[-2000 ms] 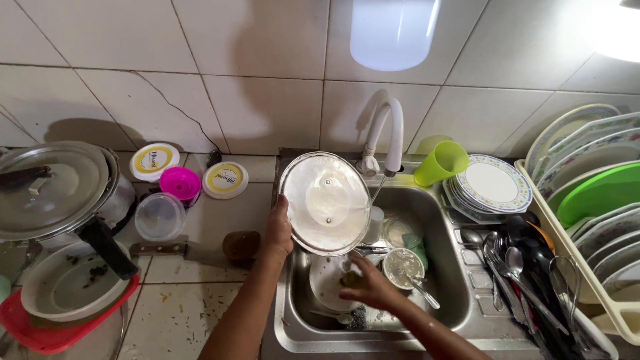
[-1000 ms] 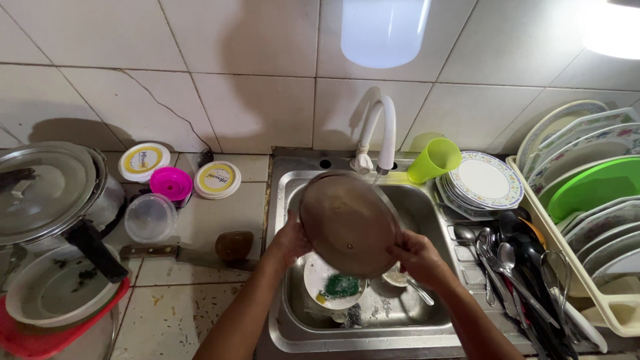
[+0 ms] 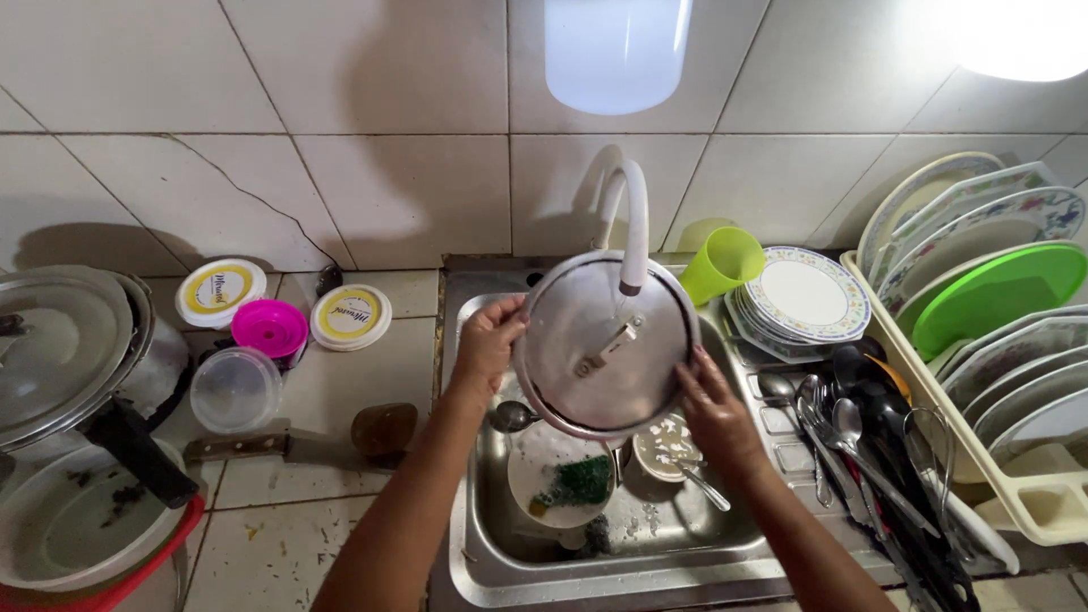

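My left hand (image 3: 491, 344) grips the left rim of a round metal pot lid (image 3: 569, 323), and my right hand (image 3: 714, 408) holds its lower right edge. The lid is tilted under the spout of the white faucet (image 3: 635, 229), above the steel sink (image 3: 493, 552); a metal bracket shows on its face. Below it in the sink lie a white plate (image 3: 531, 463) with a green scouring pad (image 3: 582, 480) on it, a bowl (image 3: 659, 446) of cloudy water with a spoon (image 3: 705, 486), and another dark spoon (image 3: 512, 416).
Right of the sink are stacked plates (image 3: 807, 293), a lime-green cup (image 3: 722, 265), piled cutlery (image 3: 850, 425) and a cream dish rack (image 3: 952, 408). To the left stand a lidded metal pot (image 3: 161, 357), a knife (image 3: 280, 446), a magenta container (image 3: 269, 331) and a white dish (image 3: 93, 527).
The lid has turned in my hands: its bracketed face shows now, and a plainer face showed one second ago. Two seconds ago my right hand was off the lid, low over the sink.
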